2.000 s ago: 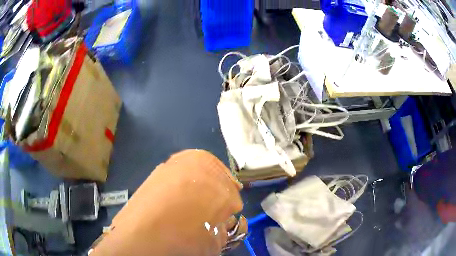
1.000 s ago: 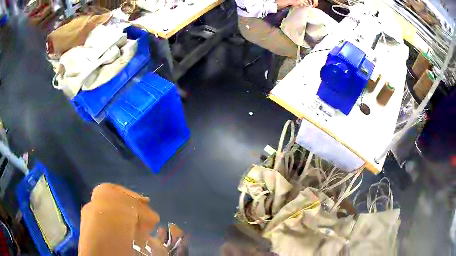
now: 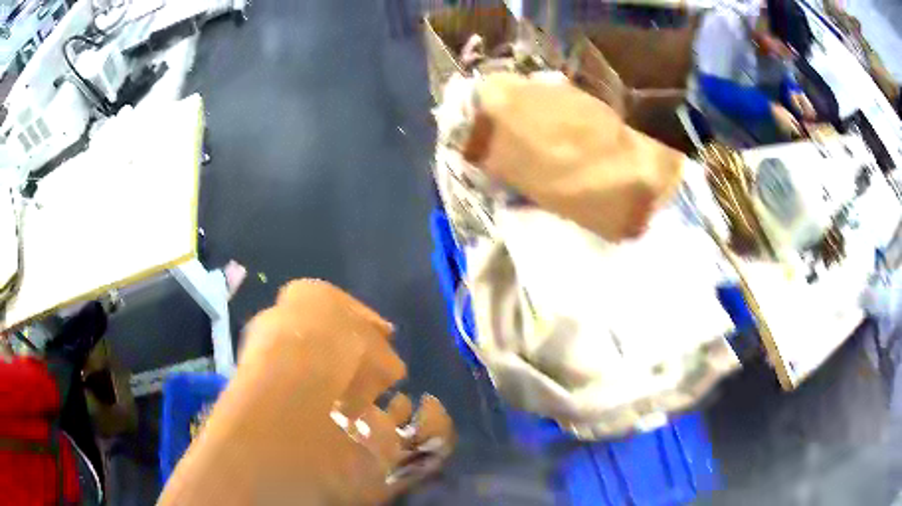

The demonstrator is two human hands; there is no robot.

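Note:
A tan-brown bag piece (image 3: 297,395) stands out large and blurred at the bottom, left of centre, close to me. Small shiny bits and narrow brown shapes show at its right edge; I cannot tell whether they are fittings, loops or fingers. Neither my left hand nor my right hand can be clearly made out. A second tan-brown piece (image 3: 569,148) lies on a heap of pale beige bag pieces (image 3: 593,296) at the centre right, over a blue bin (image 3: 633,469).
A white table (image 3: 109,217) with a machine is at the left. Another white table (image 3: 831,296) with brown items is at the right. A seated person (image 3: 737,69) is at the upper right. A red item (image 3: 30,425) is at the lower left. Grey floor runs between.
The view has turned to another part of the workshop, and the pale heap now lies large at centre right. The near tan-brown piece stays low in view, higher than one second ago.

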